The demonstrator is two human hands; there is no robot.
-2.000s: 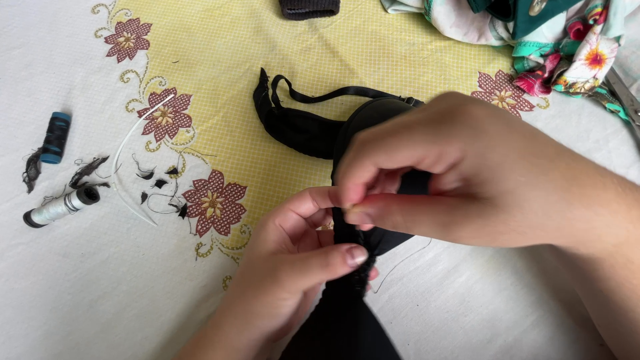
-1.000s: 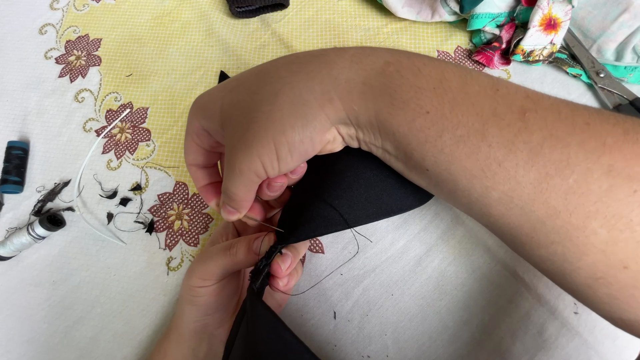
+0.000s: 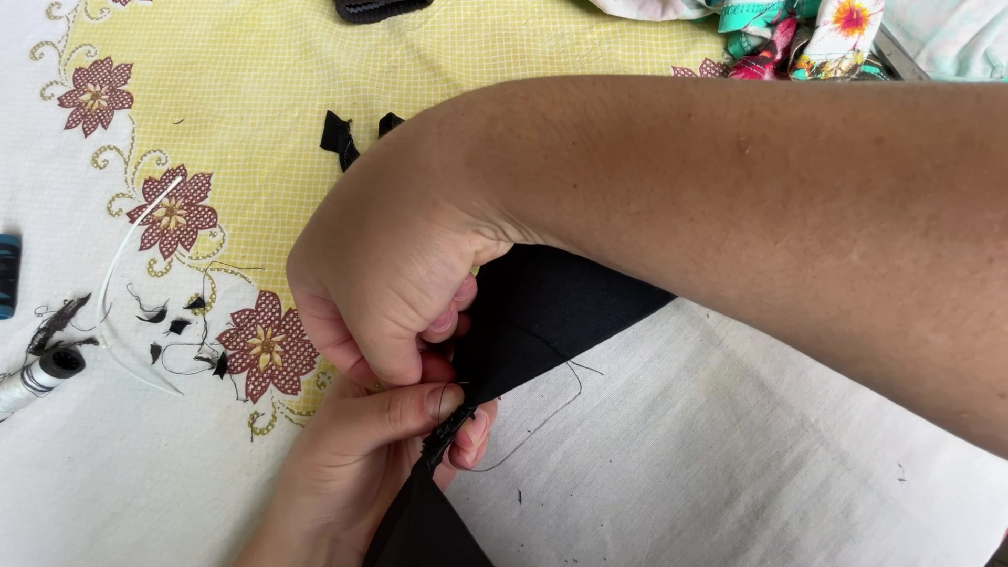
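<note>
A black fabric garment (image 3: 551, 315) with a bunched seam (image 3: 447, 433) lies across my fingers at the middle of the head view. My left hand (image 3: 378, 449) pinches the garment at this seam, thumb on the near side and fingertips behind. Above it, my right hand (image 3: 394, 291) is bent over with thumb and fingers closed on a sewing needle (image 3: 463, 383), of which only the thin tip shows by my left thumb. A dark thread (image 3: 579, 386) loops out to the right of the seam. My right wrist and forearm hide part of the garment; its black strap (image 3: 340, 140) shows beyond.
On the left lie a white thread spool (image 3: 39, 382), a dark blue spool (image 3: 8, 276), a curved white strip (image 3: 110, 299) and black scraps (image 3: 179, 325). Floral fabric (image 3: 843, 31) and partly hidden scissors (image 3: 902, 55) are at the top right, a dark knitted item (image 3: 382, 9) at the top.
Two seconds ago my right hand was right of my left hand; it has swung across to the left, its forearm now over the garment. From one second ago, the hands have barely moved.
</note>
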